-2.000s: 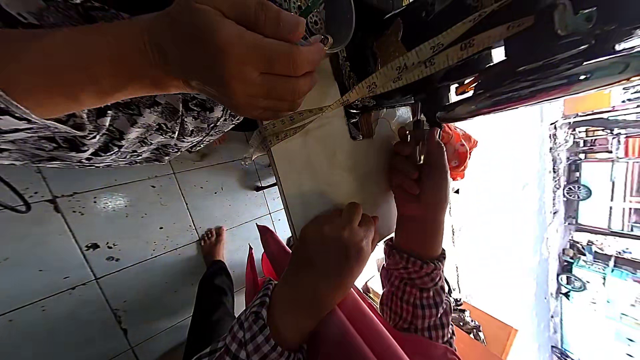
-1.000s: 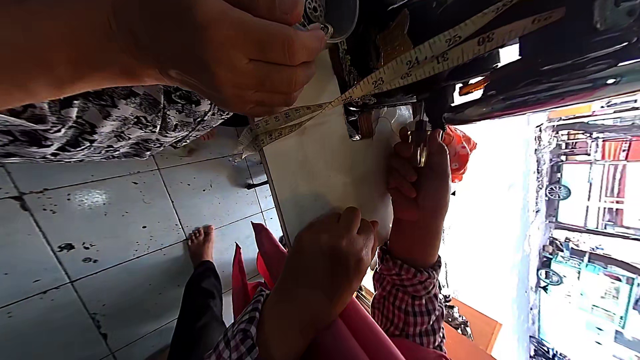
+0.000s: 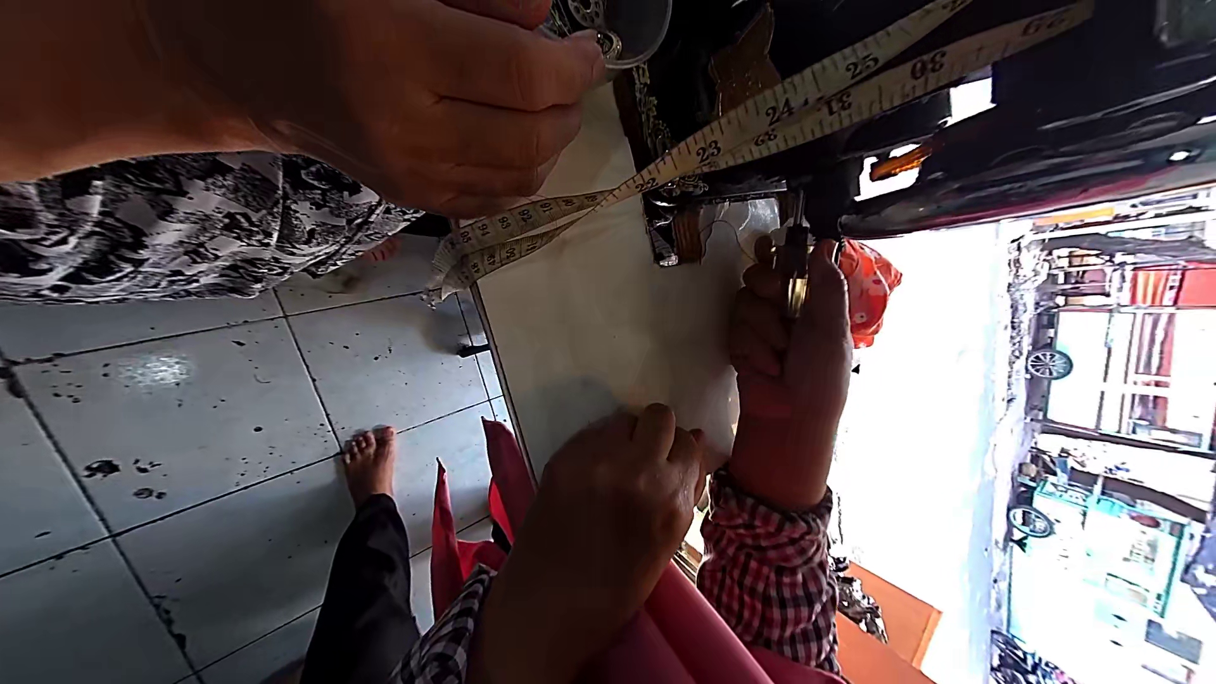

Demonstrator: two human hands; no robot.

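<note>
My left hand (image 3: 617, 494) lies over the pale tabletop (image 3: 608, 351), fingers curled together and nothing visible in them. Farther up and to the right, my right hand (image 3: 788, 351) is raised beneath the head of the black sewing machine (image 3: 931, 161). Its thumb and fingers surround a small shiny metal part (image 3: 798, 285) below a vertical bar; whether they grip it cannot be made out. Loose thread (image 3: 731, 233) shows beside the fingers. A tape measure (image 3: 703, 157) drapes across the machine and over the table's left edge.
At upper left, a co-worker's hand (image 3: 475, 104) is at a clear round container (image 3: 636, 33) with metal bobbins. Orange-red patterned fabric (image 3: 869, 290) lies beyond my right hand. Pink cloth (image 3: 665, 636) hangs near my forearms. A bare foot (image 3: 370, 461) rests on the tiled floor (image 3: 199, 408).
</note>
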